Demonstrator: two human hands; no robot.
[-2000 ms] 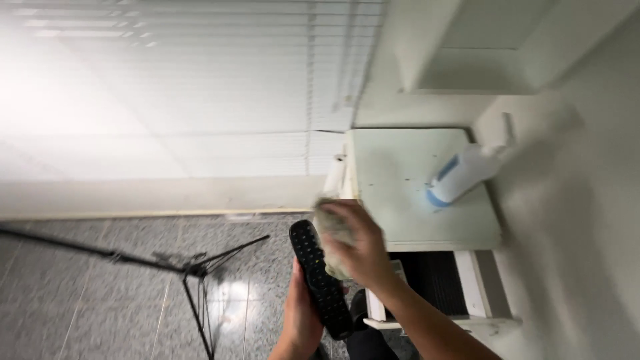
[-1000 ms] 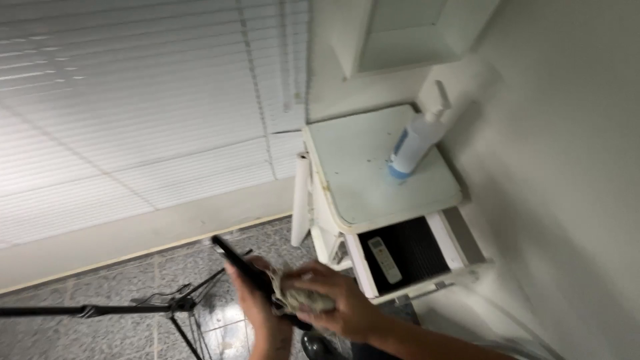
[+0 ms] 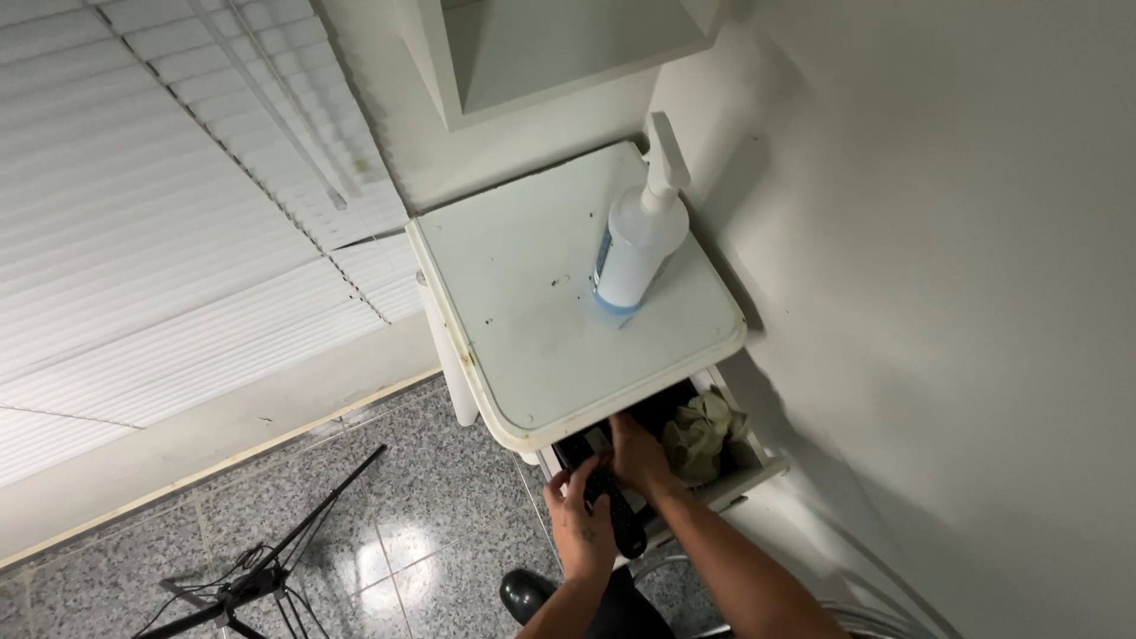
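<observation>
In the head view my left hand [image 3: 583, 528] holds a black remote control [image 3: 619, 515] at the front left of the open drawer [image 3: 754, 475]. My right hand [image 3: 637, 454] reaches into the drawer beside the remote, its fingertips partly hidden near the cabinet's edge; whether it grips anything cannot be told. A crumpled pale green cloth [image 3: 703, 437] lies in the drawer to the right of that hand. Part of a light-coloured remote [image 3: 598, 441] shows in the drawer between my hands.
A white pump bottle [image 3: 635, 253] with blue at its base stands on the white cabinet top [image 3: 524, 355]. An open shelf [image 3: 568, 80] hangs above. Blinds [image 3: 177, 222] cover the left side. A black tripod stand [image 3: 257, 581] is on the speckled floor, near a black shoe [image 3: 525, 593].
My right hand has let go of the cloth, which now lies in the drawer. Both hands have moved to the drawer, the black remote with them.
</observation>
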